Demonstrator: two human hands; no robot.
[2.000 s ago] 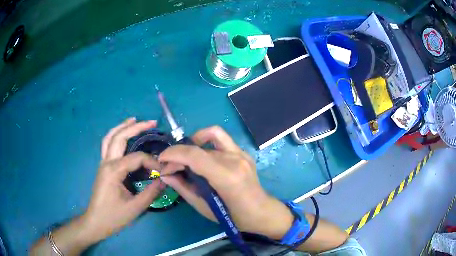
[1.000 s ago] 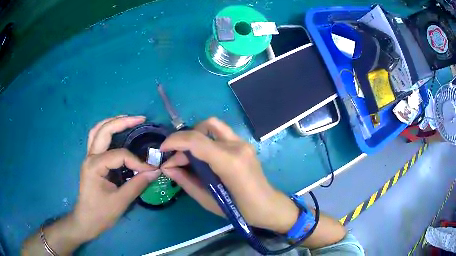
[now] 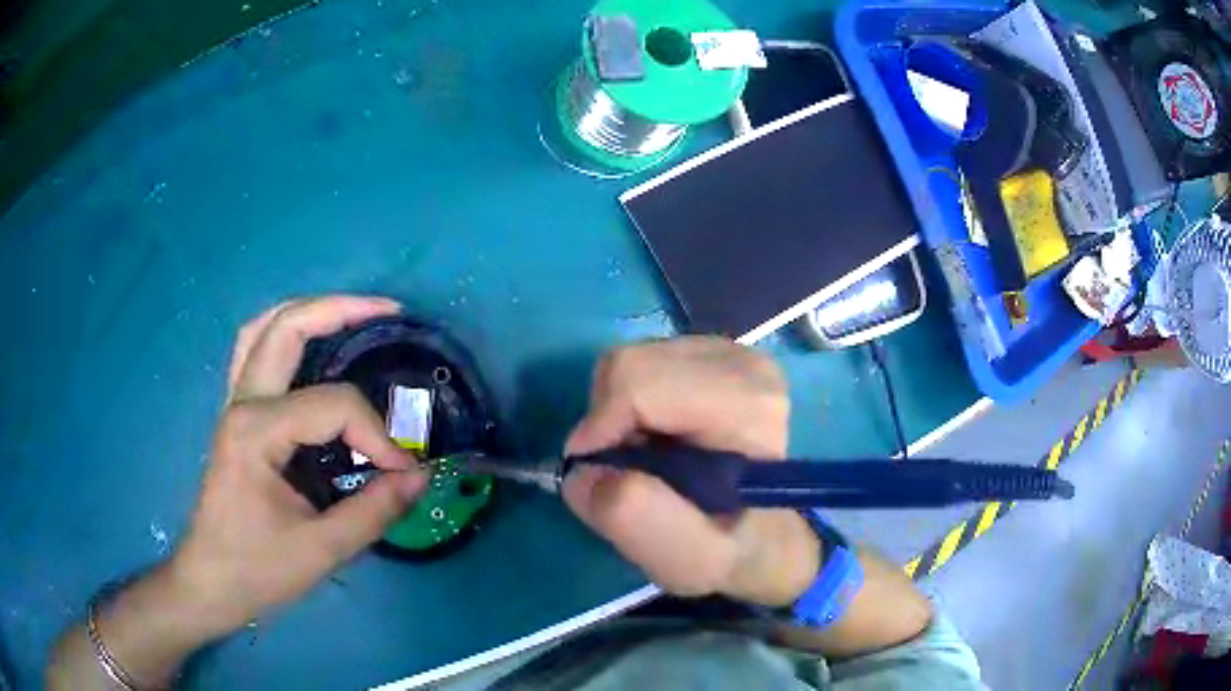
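Observation:
The round black housing (image 3: 466,371) lies on the teal mat, with the green circuit board (image 3: 446,520) inside it. A silver-white block (image 3: 409,412) with a yellow edge sits beside the board. My left hand (image 3: 290,466) curls round the housing's left side, its thumb and index fingertip pinched at the board's upper edge; a thin lead seems to be between them, too small to be sure. My right hand (image 3: 682,459) grips the soldering iron (image 3: 864,483) like a pen. The iron's tip points left and reaches the board close to my left fingertips.
A green solder wire spool (image 3: 662,81) stands beyond the housing. A black panel (image 3: 770,216) lies over a smartphone (image 3: 871,300) with a cable. A blue tray (image 3: 999,375) holds a yellow sponge (image 3: 1034,223). A small white fan (image 3: 1199,297) is at far right.
My right hand has moved right, off the pinch at the board, and the iron has swung round so its tip points at the board. My left hand stays pinched there.

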